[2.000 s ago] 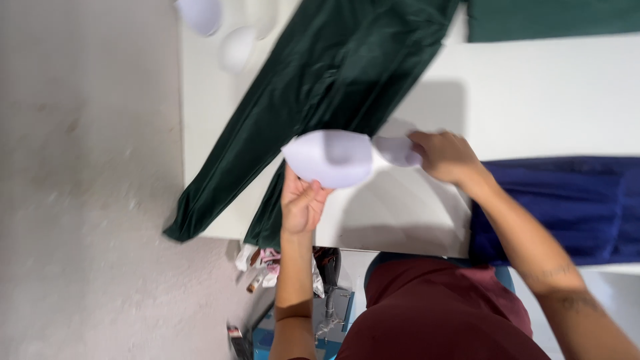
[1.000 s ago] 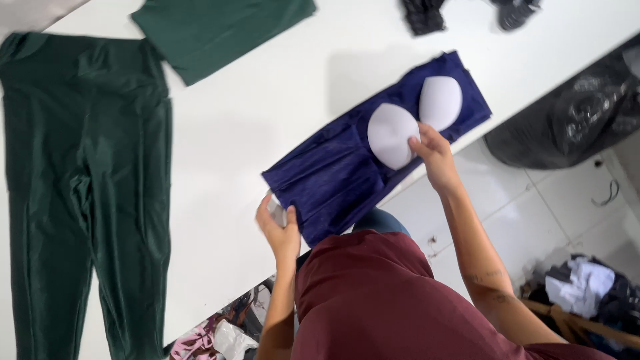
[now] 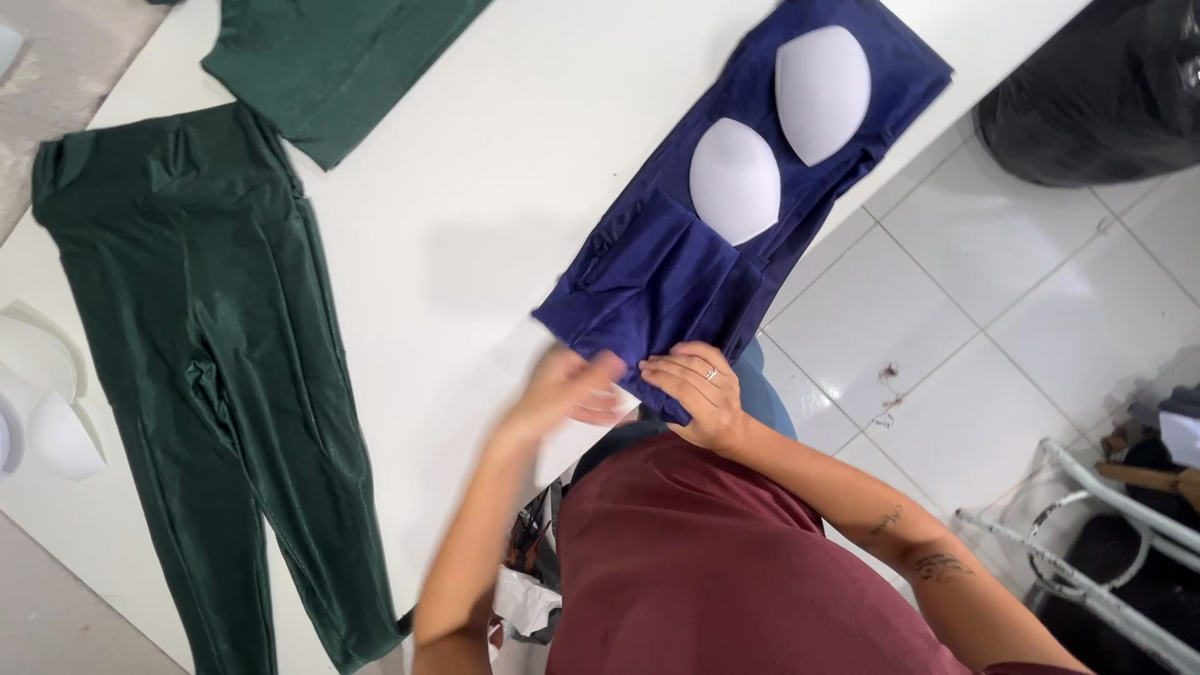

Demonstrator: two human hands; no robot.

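A folded dark blue shiny garment (image 3: 675,281) lies slantwise along the near edge of the white table. Two white bra cup pads (image 3: 736,181) rest side by side on its upper part. At the lower end of the blue fabric is my right hand (image 3: 698,389), its fingers bent over the edge of the cloth; whether it grips the fabric is unclear. My left hand (image 3: 567,389), blurred, is at the lower left corner of the same garment, close to my right hand, and its hold cannot be made out.
Dark green leggings (image 3: 216,375) lie spread at the left of the white table (image 3: 450,328), below a green fabric piece (image 3: 328,75). More white pads (image 3: 66,436) are at the far left. Beyond the table's right edge are a black plastic bag (image 3: 1097,103) and a metal frame (image 3: 1106,572).
The two pads, held in my hands two seconds ago, now lie on the blue garment. My right hand has let go of the pad and moved down to the garment's lower end.
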